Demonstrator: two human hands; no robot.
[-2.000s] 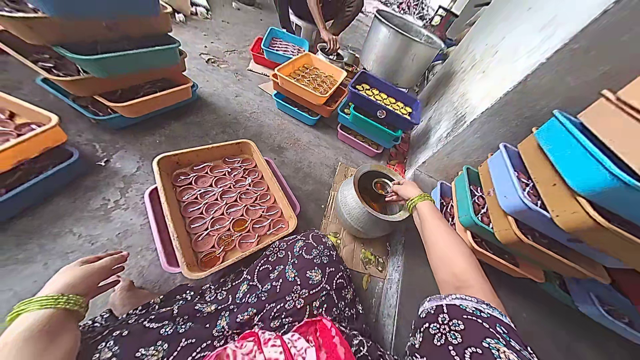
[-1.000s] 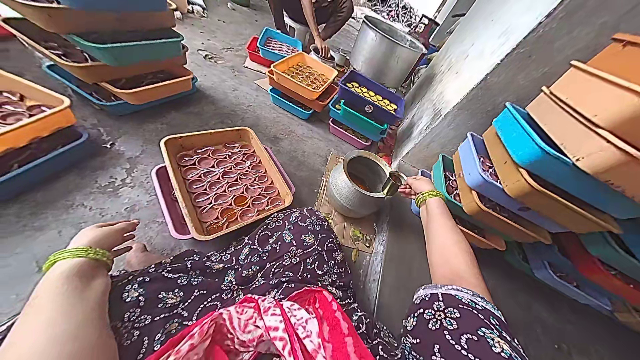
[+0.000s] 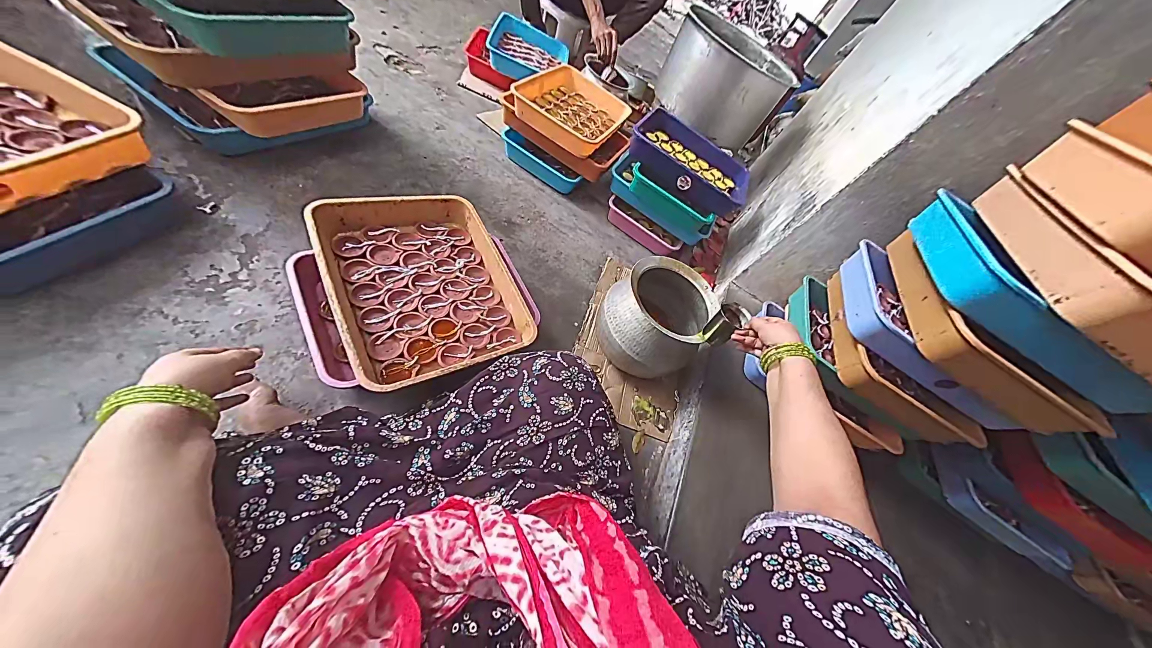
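Note:
My right hand [image 3: 763, 335] grips a small metal cup or ladle [image 3: 723, 324] at the right rim of a round metal pot [image 3: 644, 337]. Dark liquid shows inside the pot, which stands on flattened cardboard [image 3: 621, 396]. Nothing is in my left hand [image 3: 205, 371], whose fingers are apart over the floor beside my foot. Between my hands, an orange-tan plastic tray [image 3: 328, 270] holds rows of small clay lamps [image 3: 412, 297] with white cotton wicks. Orange liquid fills a few lamps at its near end. Under that tray lies a pink one [image 3: 310, 333].
Stacked plastic trays stand at left [image 3: 72, 225] and lean along the right wall [image 3: 954, 360]. Ahead are more tray stacks [image 3: 576, 112] and a large aluminium pot [image 3: 720, 81]. Another person's hand [image 3: 605, 40] is near a small metal vessel at the top.
The cup in my right hand was over the pot's mouth two seconds ago; it is now at the right rim. My left hand stays apart from the tray.

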